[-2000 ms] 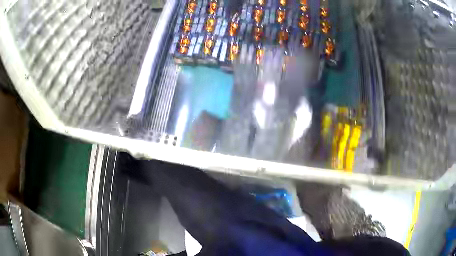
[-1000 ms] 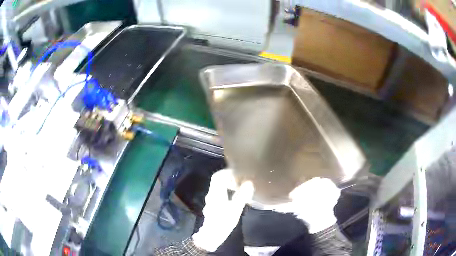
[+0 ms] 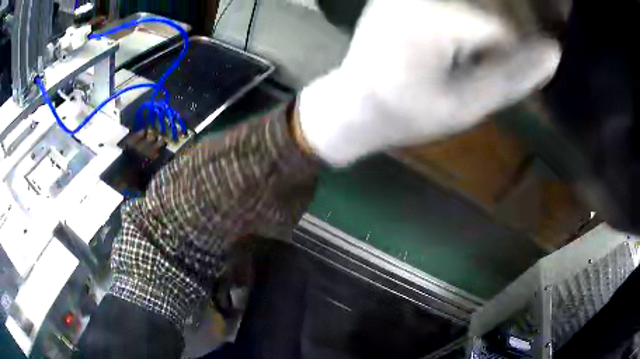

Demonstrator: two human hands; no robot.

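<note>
My left hand (image 3: 414,84), in a white glove, is large, close to the camera and blurred at the upper middle. A checked sleeve runs up to it from the lower left. The fingers point right, towards a dark blurred shape (image 3: 603,112) at the right edge that I cannot make out. I cannot tell if the hand holds anything. My right hand is not in view. Below the hand lies a green surface (image 3: 400,217) with a metal rail along its near edge.
On the left stands a pneumatic fixture (image 3: 105,77) with blue air tubes. A dark tray (image 3: 203,77) with a metal rim lies behind it. Brown boxes (image 3: 463,161) are beyond the green surface. A pale perforated frame (image 3: 561,287) is at lower right. A red button (image 3: 69,320) is at lower left.
The steel tray that both gloved hands held a second ago is no longer visible. My left hand has risen close to the camera. My right hand has left the view.
</note>
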